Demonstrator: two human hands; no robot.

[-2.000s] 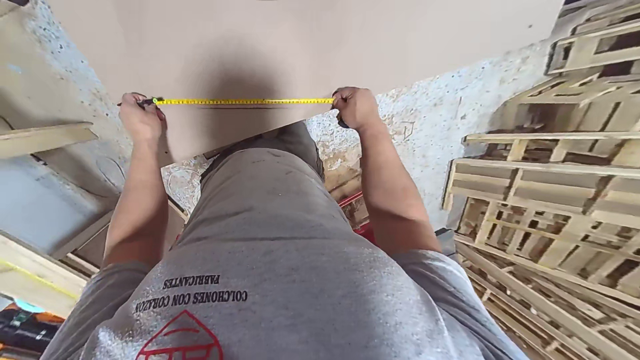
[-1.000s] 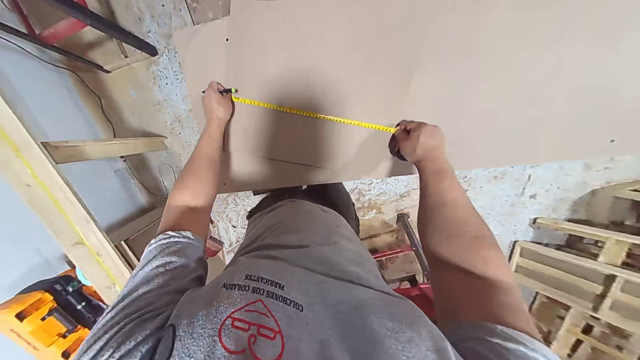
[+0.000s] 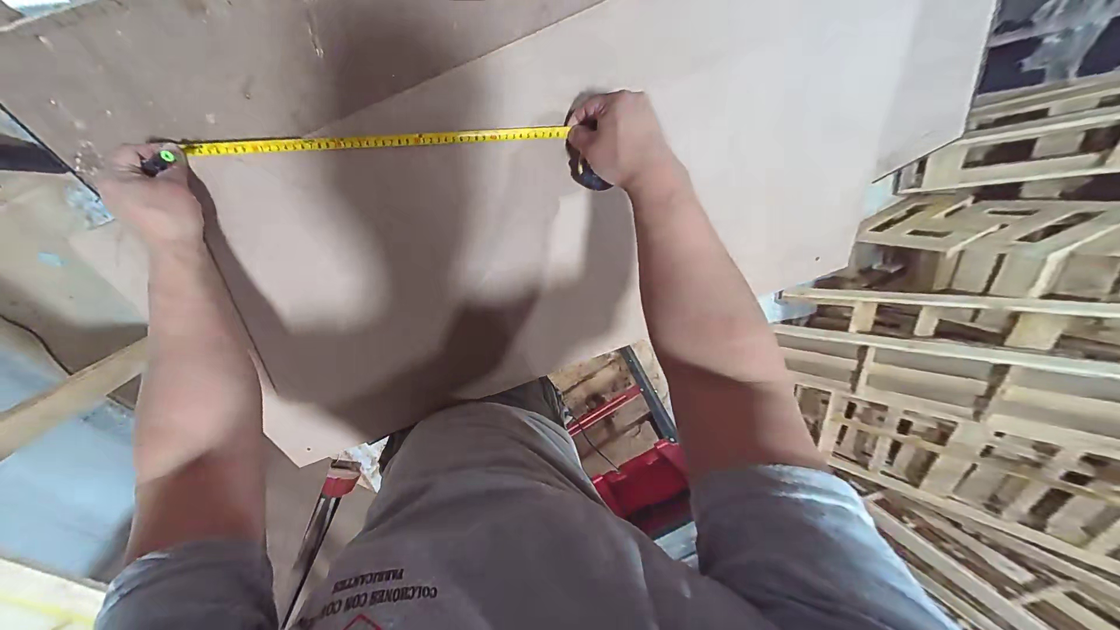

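Observation:
A yellow tape measure (image 3: 376, 141) is drawn out across a brown flat board (image 3: 420, 236). My left hand (image 3: 157, 192) pinches its end near the board's left edge, together with a dark marker (image 3: 159, 162) that shows a green tip or end. At the tape's other end, my right hand (image 3: 617, 140) grips the dark tape case, which my fingers partly hide. The blade runs nearly straight between both hands. A second board (image 3: 289, 52) meets or overlaps the first along a slanting edge; which lies on top I cannot tell.
Wooden pallets (image 3: 945, 359) are stacked along the right side. Below the board, close to my body, stand a red container (image 3: 643, 481) and a red and black metal frame (image 3: 328, 490). A wooden beam (image 3: 70, 398) lies at the left, beside a pale blue surface (image 3: 52, 499).
Both hands keep hold of the stretched tape, which slanted down to the right a second ago and now runs almost level in view. The view has turned and sits closer to the board.

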